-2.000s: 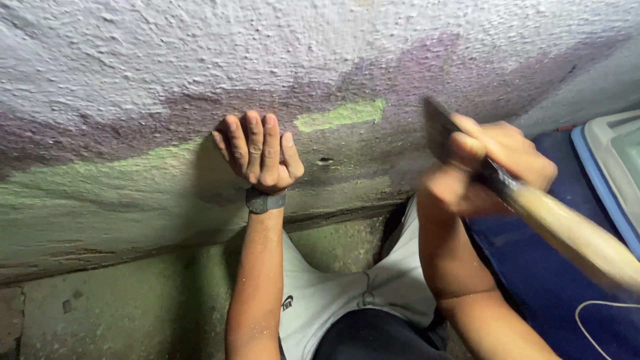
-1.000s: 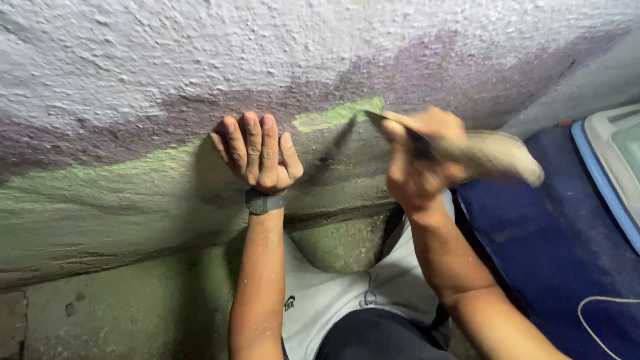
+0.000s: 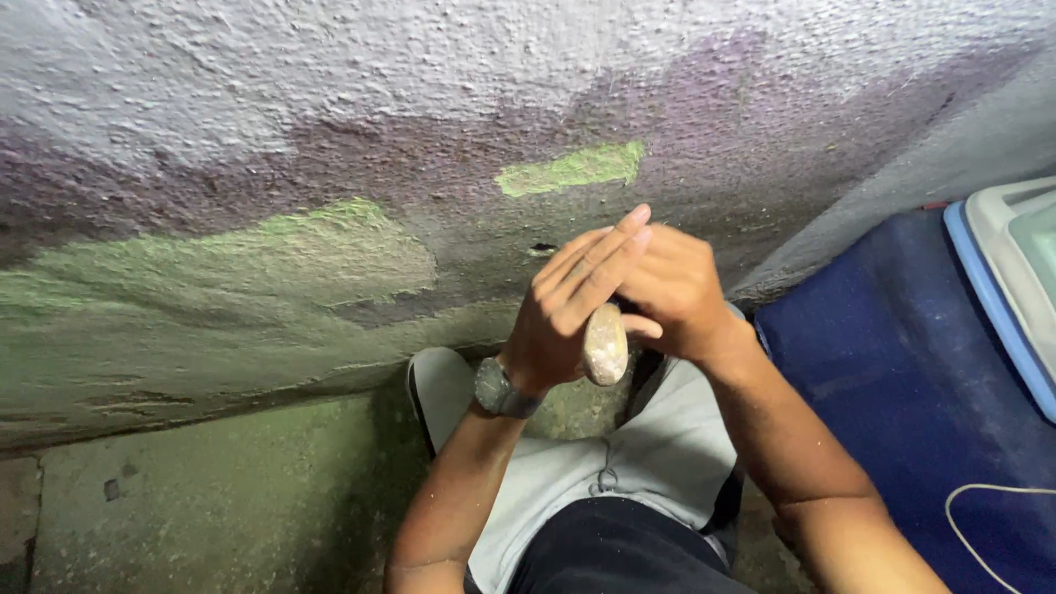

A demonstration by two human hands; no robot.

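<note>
In the head view, the rounded butt of a scraper's wooden handle (image 3: 606,346) points up towards me between my hands. My right hand (image 3: 672,276) is closed round this tool, its thumb beside the handle. My left hand (image 3: 573,293), with a watch on the wrist, lies against the handle and the right hand with fingers extended; whether it grips is unclear. The hands hide the blade. Both hands are in front of the rough painted wall (image 3: 462,165), below a small light-green patch (image 3: 573,167) and right of a larger green patch (image 3: 346,252).
A small dark hole (image 3: 542,248) marks the wall left of my hands. To the right stands a dark-blue container (image 3: 874,355) beside a pale-rimmed lid (image 3: 1011,272), with a thin white cord (image 3: 957,503) low down. Below are my legs and the stained floor (image 3: 206,495).
My left hand has left the wall and moved right to meet the right hand. My right hand has brought the scraper down from the small green patch, and the handle has turned towards me.
</note>
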